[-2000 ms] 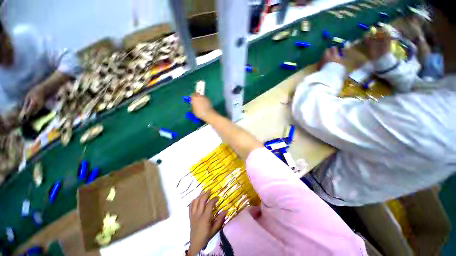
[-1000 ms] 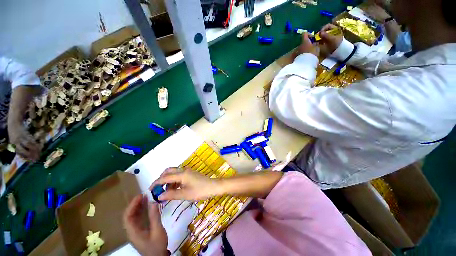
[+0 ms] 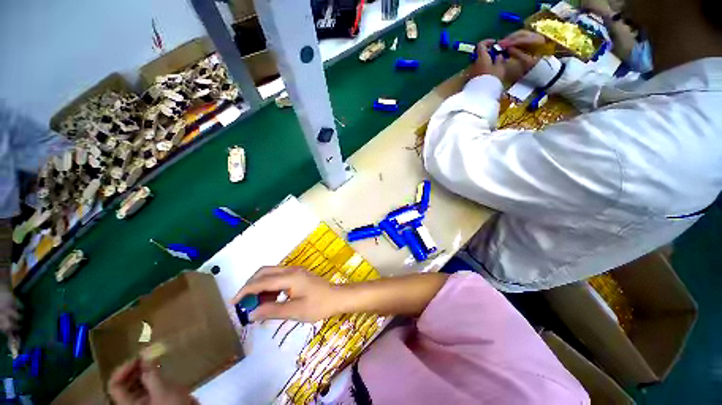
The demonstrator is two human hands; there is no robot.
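My right hand [image 3: 289, 294] holds a battery cell [image 3: 247, 304] end-on between thumb and fingers, over the left edge of the white work sheet [image 3: 231, 261]. The cell's end looks dark blue. My left hand [image 3: 149, 385] is low over the scrap box [image 3: 190, 316], cut off by the bottom edge and slightly blurred. A pale-yellow liner slip [image 3: 153, 353] shows at its fingertips. Another slip [image 3: 145, 331] lies in the box. Rows of yellow-wrapped parts [image 3: 328, 257] with thin leads lie on the sheet, partly under my right forearm.
Spare blue cells [image 3: 408, 225] lie on the bench right of the sheet. The green conveyor [image 3: 277, 142] carries blue cells and tan assemblies [image 3: 237, 164]. A grey post [image 3: 305, 95] stands at the bench edge. A person in white [image 3: 554, 174] works at right; another person is at far left.
My left hand has moved from beside the cell down-left over the scrap box, with a slip at its fingertips. My right hand still holds the cell. Items on the belt have shifted down-left.
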